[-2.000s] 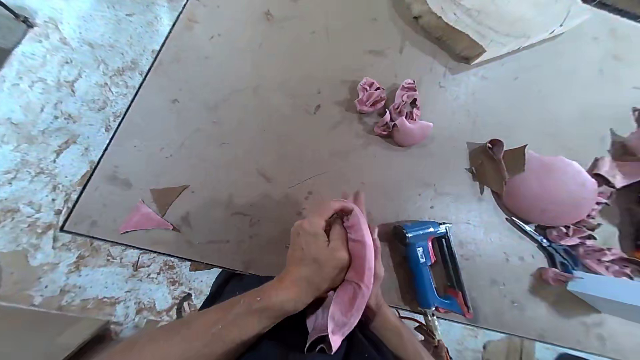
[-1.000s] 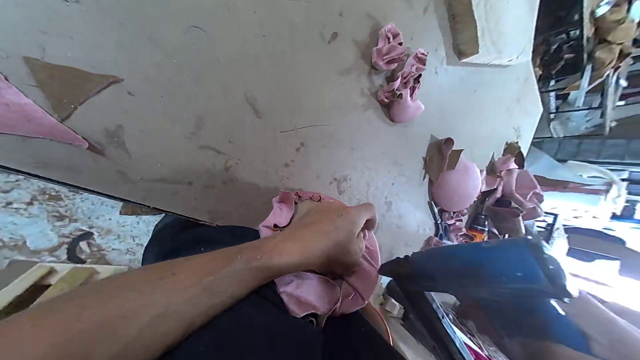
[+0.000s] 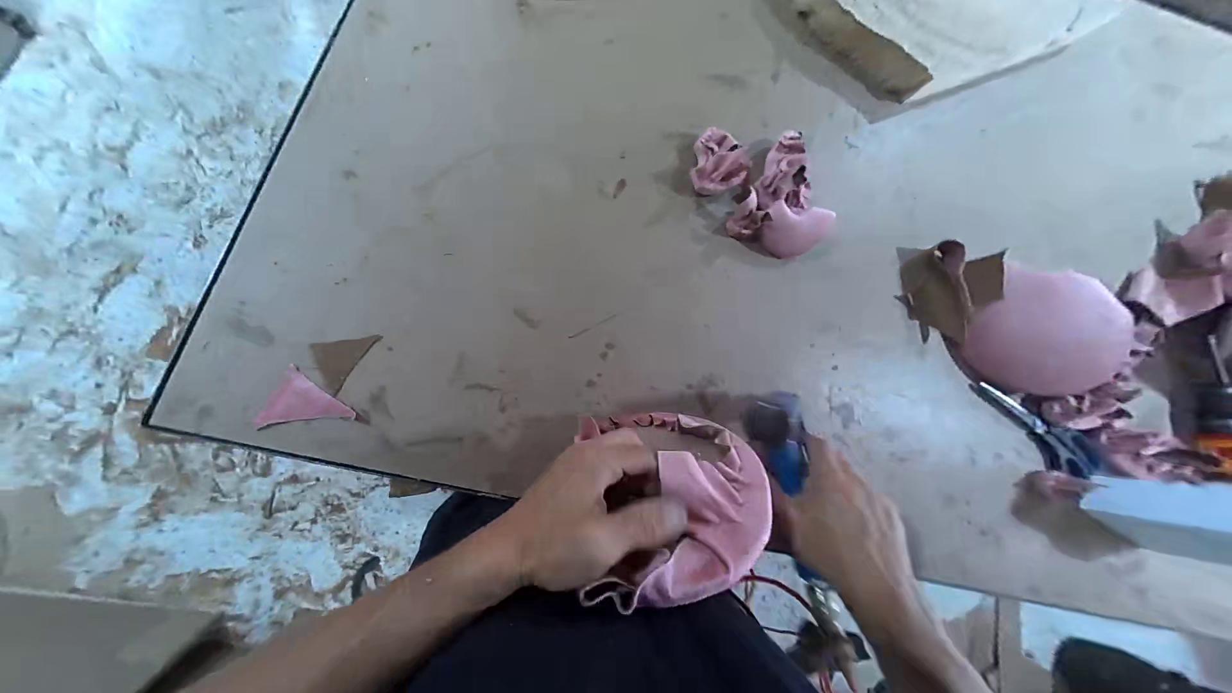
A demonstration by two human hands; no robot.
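My left hand (image 3: pixel 602 510) grips a round piece covered in pink fabric (image 3: pixel 717 525), its gathered, pleated edge facing up, held above my lap at the table's near edge. Just right of it, my right hand (image 3: pixel 847 520) is closed around a blue staple gun (image 3: pixel 784 448), blurred, with a hose running down below it. The tool's tip is close to the piece's right rim; whether they touch I cannot tell. Farther right on the table lie a round pink padded piece (image 3: pixel 1049 332) and scissors (image 3: pixel 1039 428) with dark handles.
Crumpled pink fabric scraps (image 3: pixel 722 164) and a small pink padded piece (image 3: pixel 797 229) lie mid-table. Pink (image 3: pixel 303 397) and brown (image 3: pixel 342 361) triangular offcuts sit near the left corner. A thick pale board (image 3: pixel 924 43) is at the back. A white box-like object (image 3: pixel 1165 515) lies at the right edge.
Two seconds ago the staple gun lay on the table; now my right hand holds it beside the pink piece. The piece's gathered side has turned up. The view swung right and back.
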